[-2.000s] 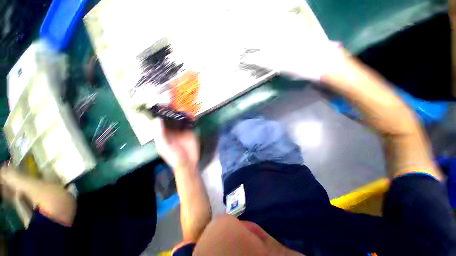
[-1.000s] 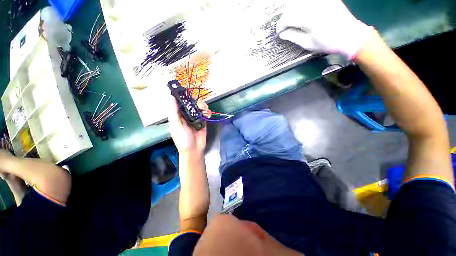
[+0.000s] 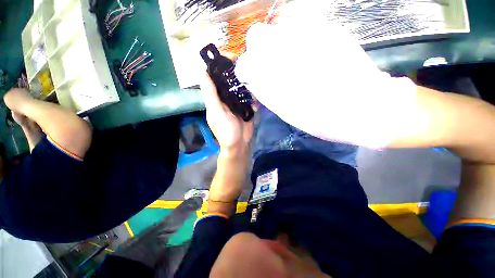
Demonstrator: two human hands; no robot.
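Note:
A black connector housing with small pale holes and a mounting hole at its upper end is held tilted in my bare left hand. My right hand wears a white glove, overexposed into a white blob, at the right side of the housing. Its fingers are lost in the glare, so I cannot tell whether they hold a wire or touch the housing. Orange wires lie in the tray just above the housing. Grey wires with dark tips lie farther right in the same tray.
The cream sorting tray stands on the green bench. Part-wired connectors lie between it and a neighbour's divided tray. A person in dark clothing sits at the left. Blue stools stand below, and a blue bin is at the right.
My gloved right hand has moved left from the grey wires to the housing. The view has shifted, so the trays appear higher. My left hand still holds the housing.

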